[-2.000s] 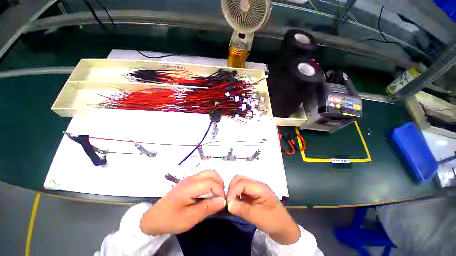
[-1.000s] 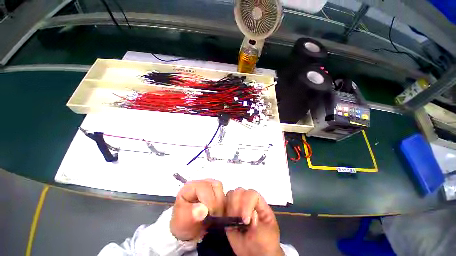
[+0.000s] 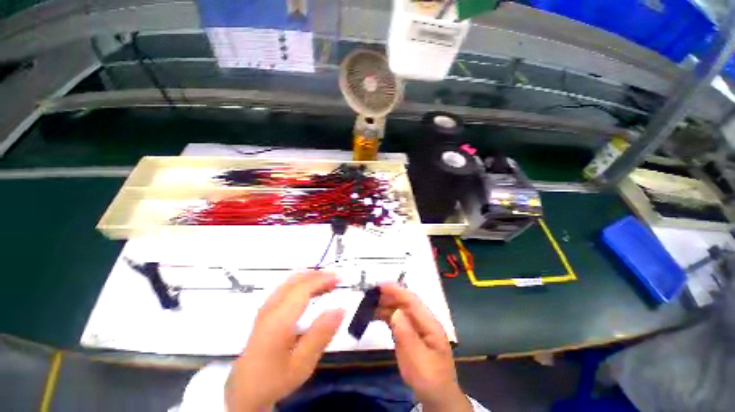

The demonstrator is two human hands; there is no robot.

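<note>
My right hand (image 3: 419,334) pinches a short black tape strip (image 3: 365,312) at its fingertips, over the front of the white work sheet (image 3: 209,322). My left hand (image 3: 286,334) is beside it with thumb and fingers apart, and nothing shows in it. The wire harness (image 3: 201,287) lies across the sheet, with small greyish parts along it; my left fingers hide part of it. A black strip (image 3: 159,286) hangs across its left end. A black round-headed part (image 3: 339,227) with a thin cable lies at the tray's front edge.
Behind the sheet is a cream parts tray (image 3: 121,217) with red lead wires (image 3: 242,209) and black lead wires (image 3: 242,177). A fan (image 3: 371,84), black tape rolls (image 3: 435,181), a tape dispenser (image 3: 504,205), red-orange handles (image 3: 451,264) and a blue bin (image 3: 642,259) stand around it.
My hands have moved forward from the sheet's front edge to over the sheet and come apart. The black strip is now in my right hand only. The camera view has tilted up.
</note>
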